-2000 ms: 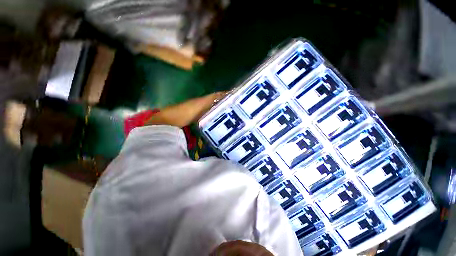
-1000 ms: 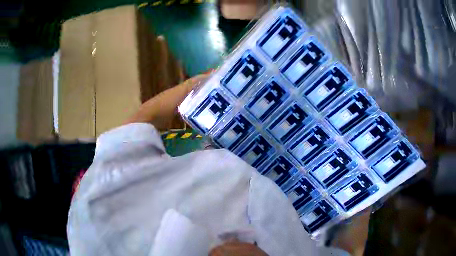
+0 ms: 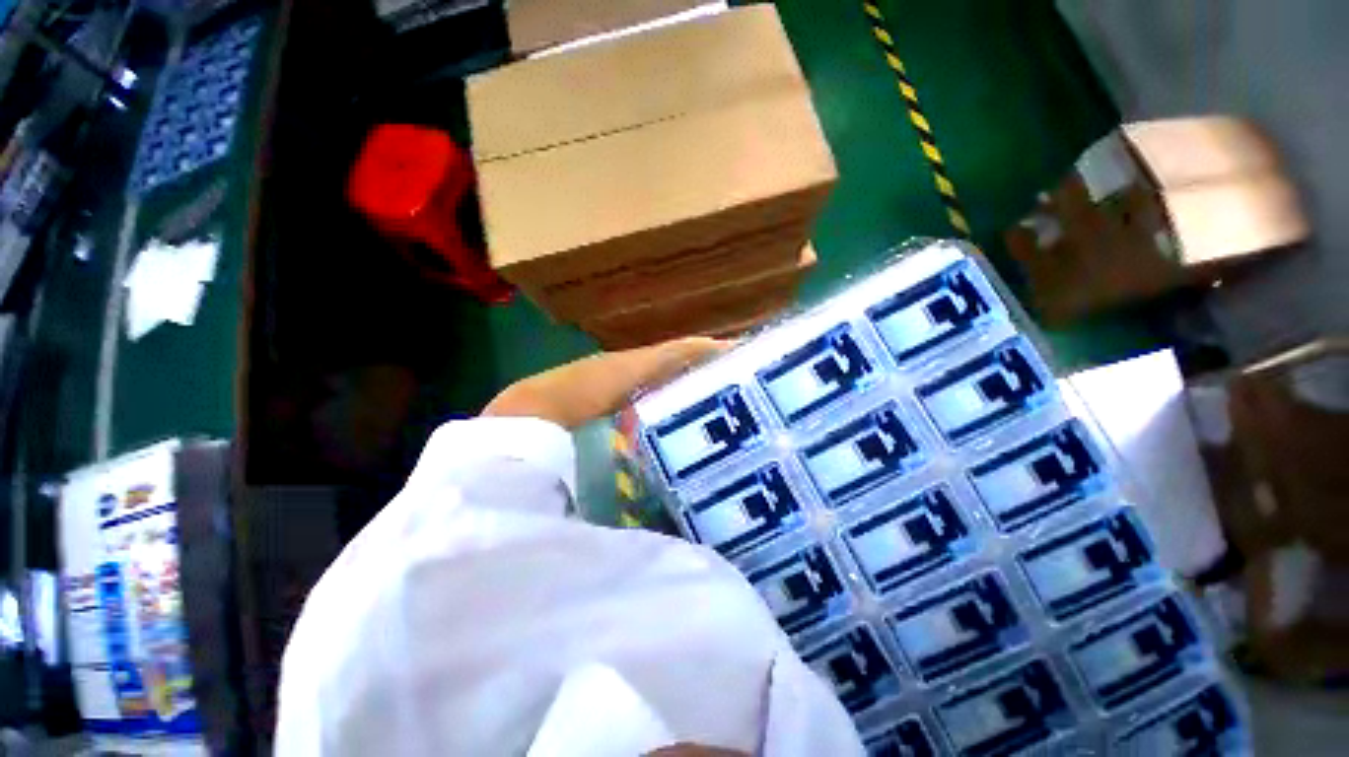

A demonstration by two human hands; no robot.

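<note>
A clear blister tray with rows of pale display modules, each with a dark pattern at one end, slants across the lower right. Its lower end is cut off by the bottom edge. My left hand, in a white sleeve, holds the tray's upper left end. Its fingers are hidden at and behind the tray edge. My right hand is not in view.
Stacked cardboard boxes stand beyond the tray, with a red stool left of them. A green bench with white sheets runs at left. Yellow-black tape marks the floor. More cardboard is at right.
The view has swung, bringing the bench and red stool in at left. The tray sits lower in view, its lower end now cut off. The skin seen at lower right is gone.
</note>
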